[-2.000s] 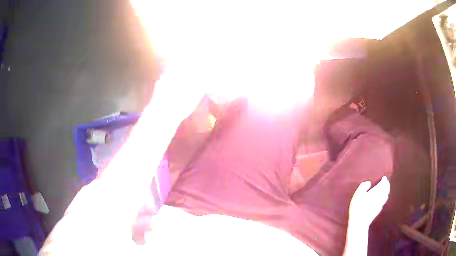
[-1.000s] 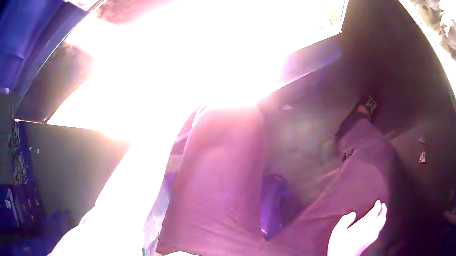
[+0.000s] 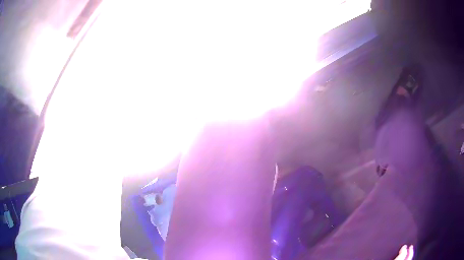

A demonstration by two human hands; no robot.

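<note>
The worktable [image 3: 203, 56] is a glaring white area, and no parts on it can be made out. My left sleeve [image 3: 56, 228] reaches up from the lower left and merges into the glare. My left hand cannot be told apart from the glare. My right hand [image 3: 405, 252] shows only as bright fingertips at the bottom right edge, over my trouser leg, and the rest is cut off. A blue crate [image 3: 147, 221] stands low at left with a wrinkled white liner [image 3: 164, 210] and a small whitish roll [image 3: 151, 199] in it.
A blue-purple moulded stool [image 3: 305, 200] is between my legs. My leg and dark shoe [image 3: 408, 86] are at the right. Another blue crate [image 3: 7, 228] with a white label is at the lower left edge. A blue-grey surface [image 3: 348, 40] is beside the table's right side.
The view has shifted. My right hand has gone down to the bottom edge, mostly out of the picture. The lined crate shows again at lower left, and glare covers more of the left side.
</note>
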